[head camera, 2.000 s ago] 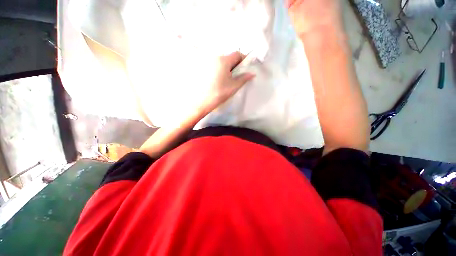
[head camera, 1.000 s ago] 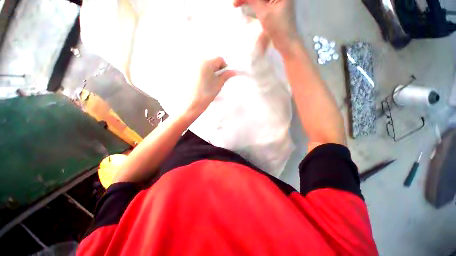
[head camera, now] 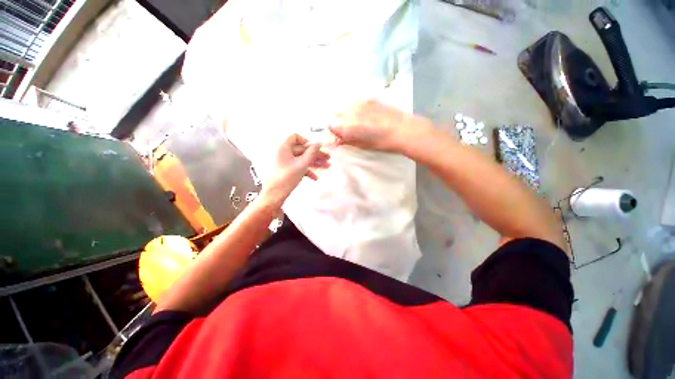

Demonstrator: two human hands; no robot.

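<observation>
A large white garment (head camera: 363, 200) lies over the table edge and towards my lap, its upper part washed out by glare. My left hand (head camera: 302, 157) is on it with thumb and fingers pinching a bit of the cloth. My right hand (head camera: 363, 127) is just to the right and above, fingertips close together near my left fingertips. Whether the right fingers hold a needle or thread is too small and bright to tell. A loose pile of small white buttons (head camera: 471, 129) lies right of the garment.
Right of the buttons are a speckled stone bar (head camera: 518, 154), a white thread cone (head camera: 601, 202), a wire frame like eyeglasses (head camera: 573, 240) and a dark teal-handled tool (head camera: 605, 326). A dark iron (head camera: 568, 85) stands at the far right. A green surface (head camera: 81, 196) is on the left.
The view has swung, showing more of the far table and the whole iron. My right hand has come down from the top towards my left hand. The black shears are out of sight.
</observation>
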